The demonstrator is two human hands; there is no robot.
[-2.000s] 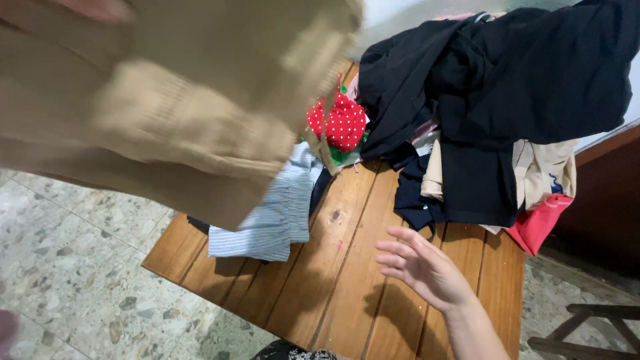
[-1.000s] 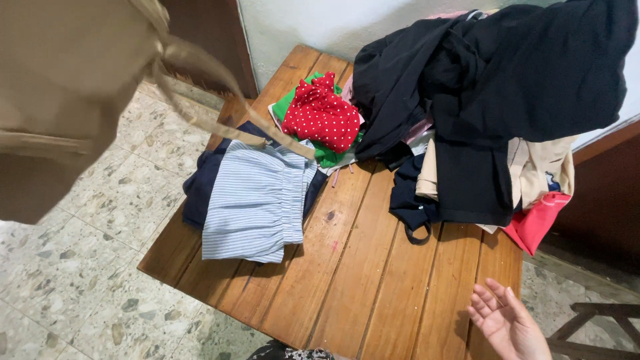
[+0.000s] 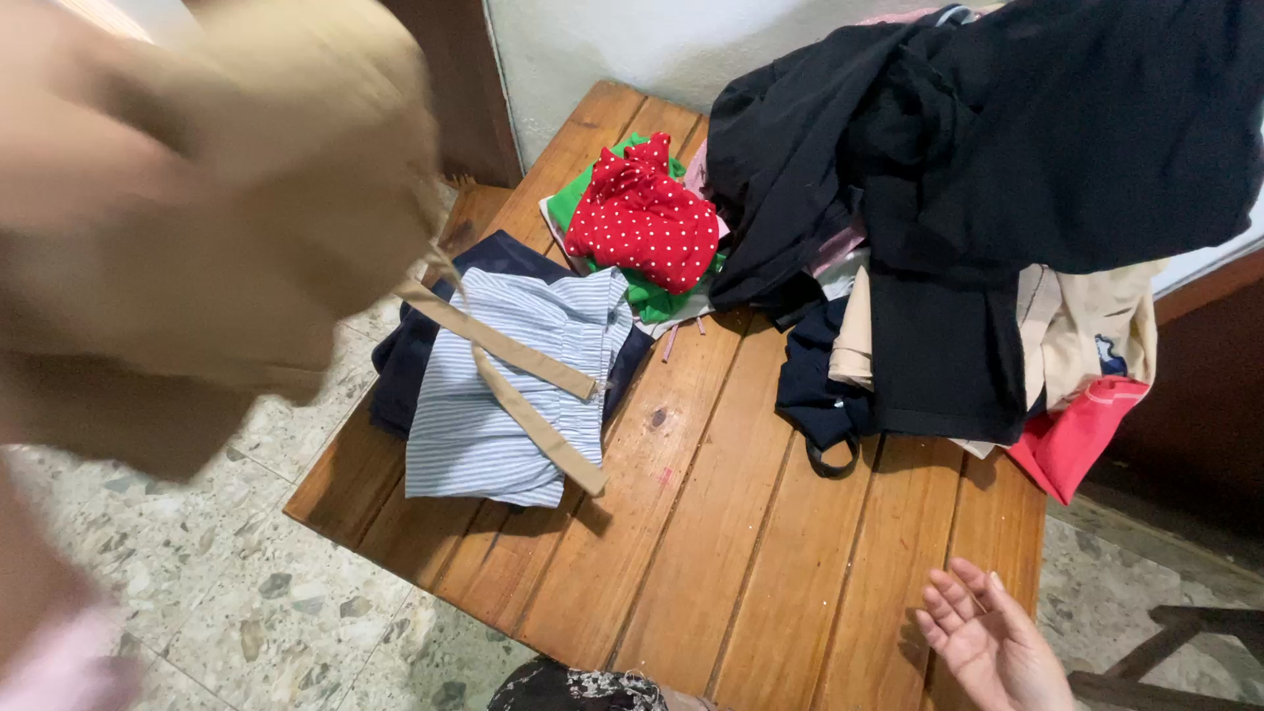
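Note:
A tan cloth garment [image 3: 247, 217], blurred, hangs from my left hand [image 3: 89, 148] at the upper left. Its two flat ties lie across blue-and-white striped shorts [image 3: 513, 395], which rest on dark navy cloth [image 3: 504, 252] on the wooden table [image 3: 731, 553]. My right hand [image 3: 987, 632] is palm up with fingers apart over the table's near right corner, holding nothing. Behind the shorts sits a red polka-dot garment [image 3: 642, 222] on green cloth [image 3: 573, 202].
A large heap of clothes covers the back right, with black garments [image 3: 948, 158] on top and a coral-red piece [image 3: 1076, 434] at its edge. A white wall [image 3: 592, 44] stands behind the table. A dark wooden frame [image 3: 1165, 642] is at the lower right, and speckled floor tiles [image 3: 267, 583] show at the left.
My right hand has moved from above the middle planks to the near right corner. The tan garment has shifted, uncovering the striped shorts and polka-dot piece; its ties now lie over the shorts.

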